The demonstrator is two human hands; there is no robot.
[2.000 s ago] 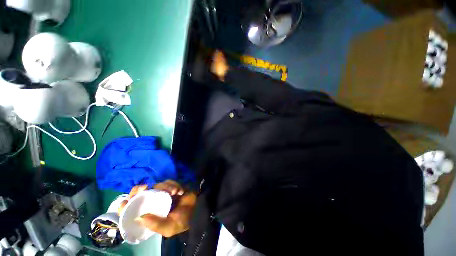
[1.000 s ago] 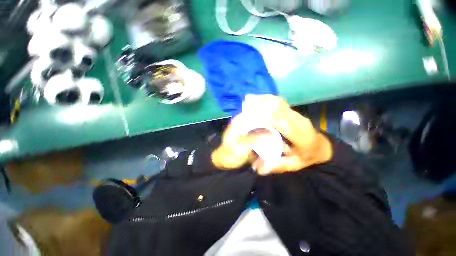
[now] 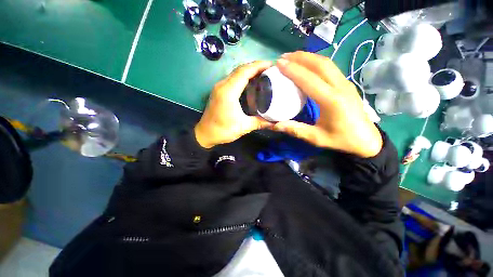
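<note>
A white rounded camera head housing (image 3: pixel 283 97) with a dark, open-looking side facing left is held between my two hands, in front of my chest at the bench edge. My left hand (image 3: pixel 230 105) is on its dark side, with fingers curled around it. My right hand (image 3: pixel 332 105) grips its white side from above and below. A blue cloth (image 3: pixel 310 112) shows partly behind and under my right hand; the rest is hidden.
Several shiny black lens covers (image 3: pixel 212 47) lie on the green bench (image 3: pixel 178 65). A metal fixture (image 3: pixel 319 20) stands behind, beside a looped white cable (image 3: pixel 363 51). White housings (image 3: pixel 402 67) group at right, with cameras (image 3: pixel 458 157) beyond. A stool (image 3: pixel 89 130) stands at left.
The view has turned; the lens covers now show behind my hands and the white housings at right. Both hands still hold a white part, now with its dark side facing left.
</note>
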